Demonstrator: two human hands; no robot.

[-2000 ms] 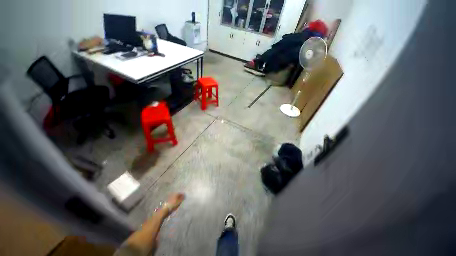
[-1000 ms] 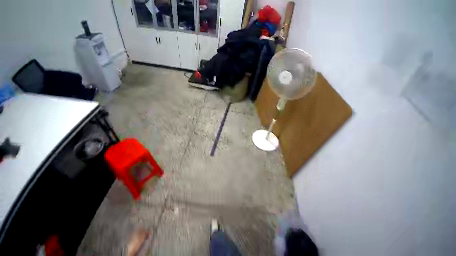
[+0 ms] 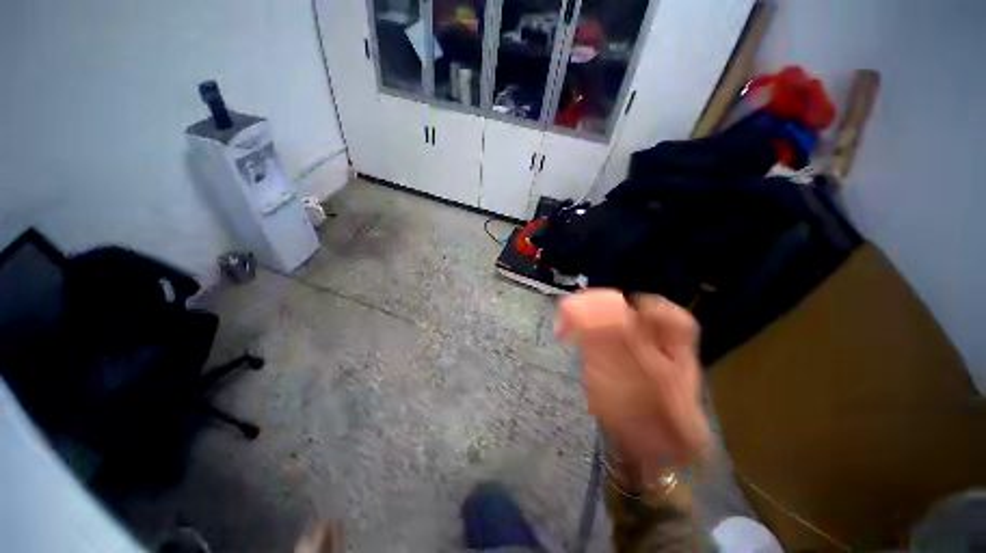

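Note:
My right hand (image 3: 640, 378) is raised right of centre, blurred, with its fingers loosely bent and nothing visible in it. A thin bracelet is on its wrist. My left hand (image 3: 319, 537) shows only as a small blurred part at the bottom edge, and its grip cannot be told. A large heap of dark garments (image 3: 692, 232) lies beyond my right hand, with a red bundle (image 3: 795, 99) at its top. The white cabinet (image 3: 454, 157) with glass upper doors stands at the back. I see no contact between either hand and these things.
A white water dispenser (image 3: 256, 194) stands at the left wall. A black wheeled chair (image 3: 108, 335) is at the left, beside a white table edge (image 3: 54, 475). A brown board (image 3: 865, 400) leans at the right. A low dark platform (image 3: 528, 270) lies by the garments.
The view has moved forward, closer to the cabinet and garment heap. My right hand has come into view. The red stool and the fan's head have left the picture.

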